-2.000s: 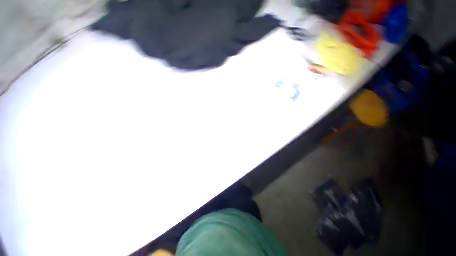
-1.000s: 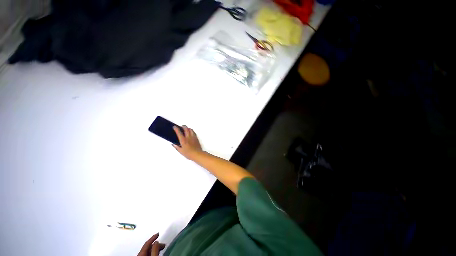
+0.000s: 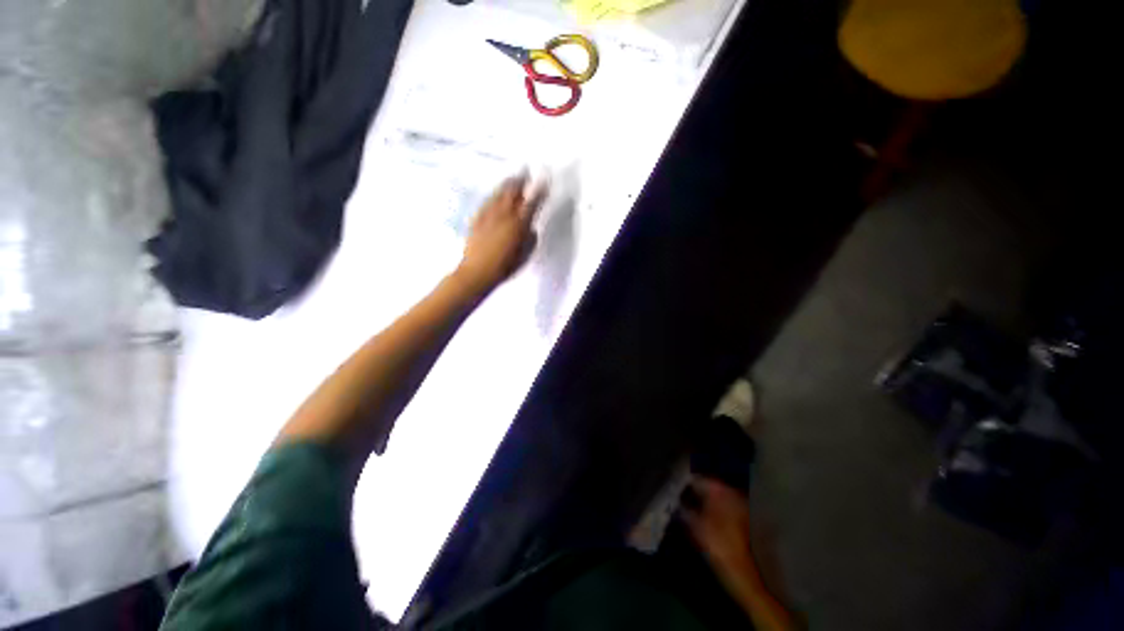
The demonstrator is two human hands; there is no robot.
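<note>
My left hand (image 3: 503, 232) reaches across the white table (image 3: 456, 407) from the lower left. Its blurred fingertips are at a clear plastic bag (image 3: 462, 191); whether they grip it is unclear. Red-and-yellow-handled scissors (image 3: 561, 74) lie beyond the hand. My right hand (image 3: 717, 515) is low beyond the table's edge, beside a pale patterned patch and a small dark shape; what it holds cannot be told. A small dark shape shows past my left forearm, too hidden to name.
A dark garment (image 3: 277, 160) lies at the table's far left, by a grey wall-like surface (image 3: 74, 321). Yellow cloth (image 3: 610, 6) is at the top. Right of the table are a yellow round stool (image 3: 933, 43), dark shiny bags (image 3: 998, 419) on the floor and a shoe (image 3: 737, 403).
My left hand has moved from the bottom of the view up to the clear bag. My right hand has left the phone's place on the table and is lower right. The phone is not clearly visible now.
</note>
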